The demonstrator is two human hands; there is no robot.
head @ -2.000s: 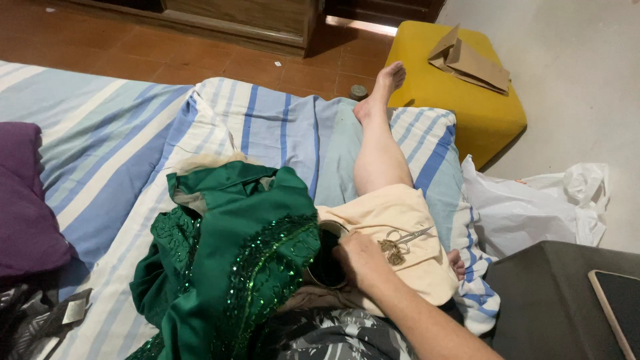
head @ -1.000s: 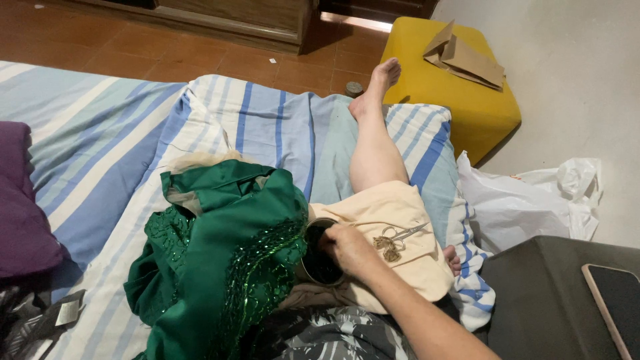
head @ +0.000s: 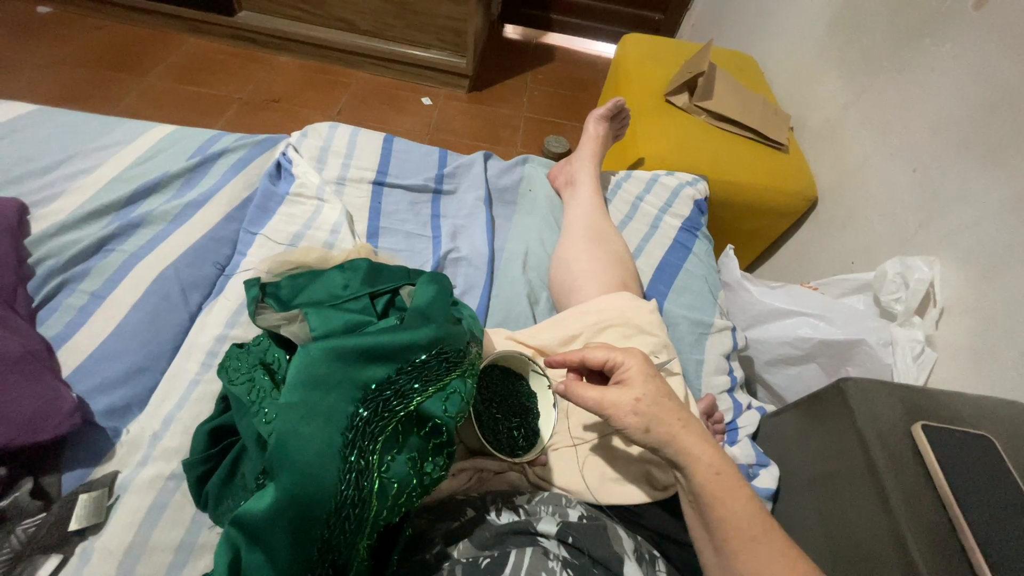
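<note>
A round cup of dark green beads [head: 508,410] rests tilted in my lap, against the beaded edge of a green garment [head: 320,400]. Just right of its rim is my right hand [head: 612,388], thumb and forefinger close together on what looks like a fine needle; a thin thread trails below over the cream cloth [head: 640,320]. The tip of a metal tool [head: 666,364], scissors-like in the earlier frames, shows behind the hand, which hides the rest. Some fingertips show under the cup at its lower right; otherwise my left hand is hidden.
A striped bedsheet [head: 448,208] lies under my outstretched leg. Beyond it stands a yellow pouf [head: 720,176] bearing folded brown cardboard [head: 736,104]. At right are a white plastic bag [head: 816,336] and a dark grey seat [head: 848,472] with a phone [head: 980,496]. Purple cloth [head: 32,344] lies left.
My right hand has come out of the cup and moved right, over the cream cloth, so the beads now show. It now covers most of the scissors-like tool.
</note>
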